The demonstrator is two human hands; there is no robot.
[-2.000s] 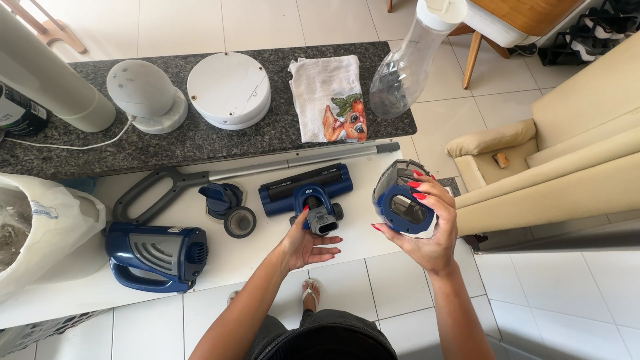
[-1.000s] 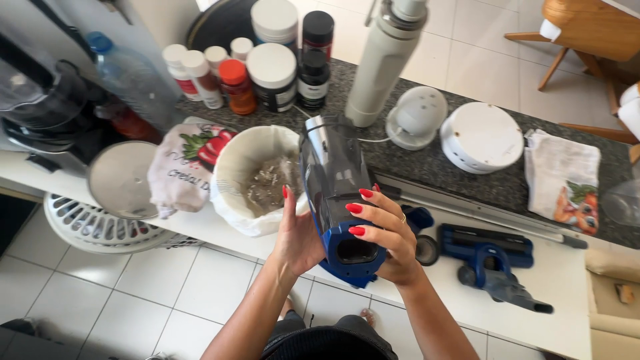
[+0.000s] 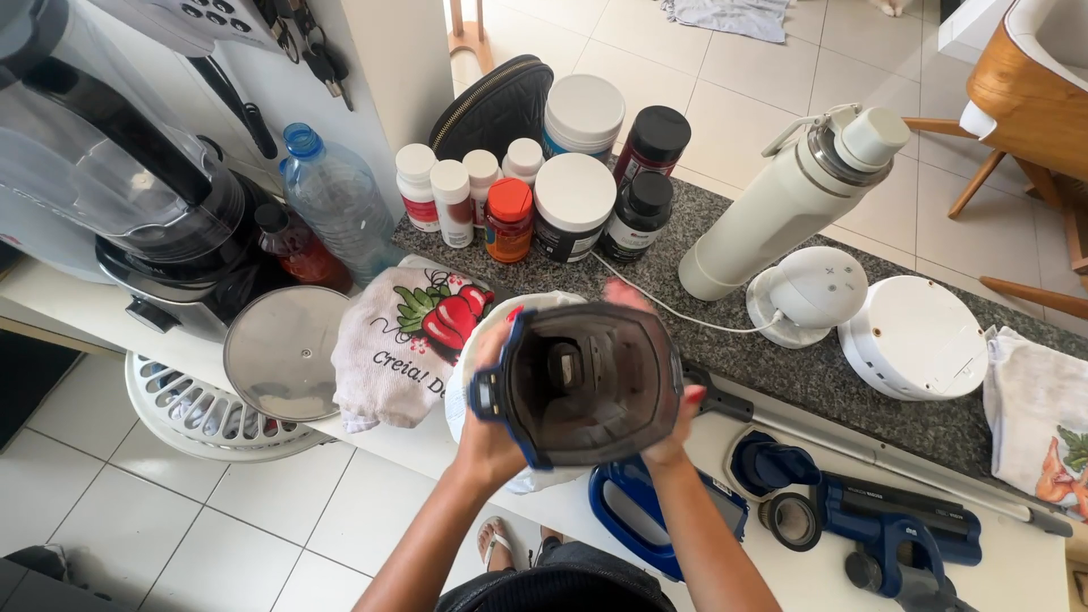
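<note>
Between both hands is a smoky, see-through vacuum dust bin (image 3: 595, 387), its open end facing the camera. My left hand (image 3: 491, 416) grips its left side and my right hand (image 3: 676, 416) its right side. The bin hides most of a white bag-lined container (image 3: 463, 387) behind it. A blue handheld vacuum body (image 3: 629, 514) lies on the white counter below my right hand. Right of it are a blue filter piece (image 3: 769, 463), a round filter (image 3: 790, 521), a blue floor head (image 3: 901, 518) and a metal wand (image 3: 884, 467).
Supplement bottles (image 3: 574, 204), a cream flask (image 3: 790, 204), a white smart speaker (image 3: 812, 293) and a round white device (image 3: 914, 337) stand on the granite ledge. At left are a printed cloth (image 3: 408, 340), a metal lid (image 3: 289, 353), a plastic bottle (image 3: 340, 200) and a blender (image 3: 127, 178).
The dust bin has turned so that its open end faces the camera, and both hands have shifted to its sides. The view has swung left since two seconds ago.
</note>
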